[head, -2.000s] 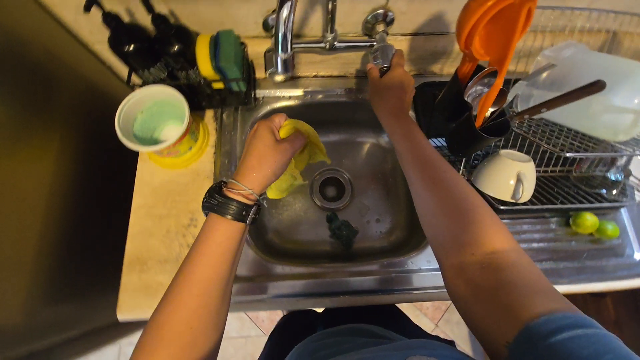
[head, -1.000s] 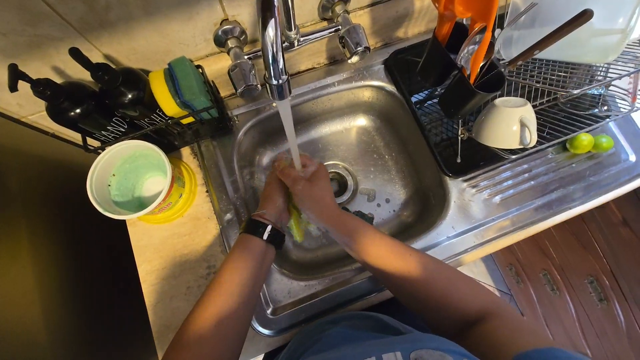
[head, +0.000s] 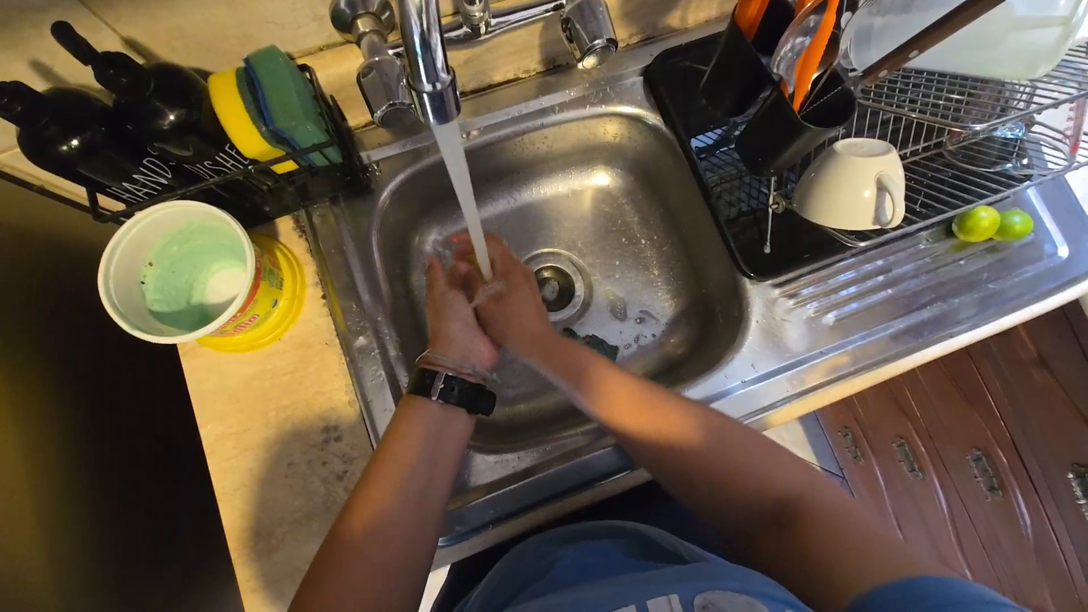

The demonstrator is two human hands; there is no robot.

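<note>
Water runs from the chrome faucet (head: 435, 98) onto my two hands, which are together in the left part of the stainless steel sink (head: 671, 374). My left hand (head: 455, 310), with a black watch (head: 450, 391) on its wrist, is pressed against my right hand (head: 512, 297). The yellow cloth of the earlier frames cannot be made out now; whether it is between the palms is hidden. The drain (head: 557, 287) lies just right of the hands. A dark green scrubbing pad (head: 595, 344) rests on the sink floor below the drain, partly behind my right forearm.
Left of the sink stand a tub of green dish paste (head: 191, 276), black pump bottles (head: 72, 136) and sponges (head: 285, 102) in a wire caddy. At right, a dish rack (head: 943, 204) holds a white cup (head: 850, 183), black utensil holders (head: 795, 127) and a clear container. Two limes (head: 976, 223) lie on the drainboard.
My right hand has left the tap handle and joined my left hand beneath the faucet. Water now flows. The yellow cloth, plainly seen in my left hand before, no longer shows. The view has shifted.
</note>
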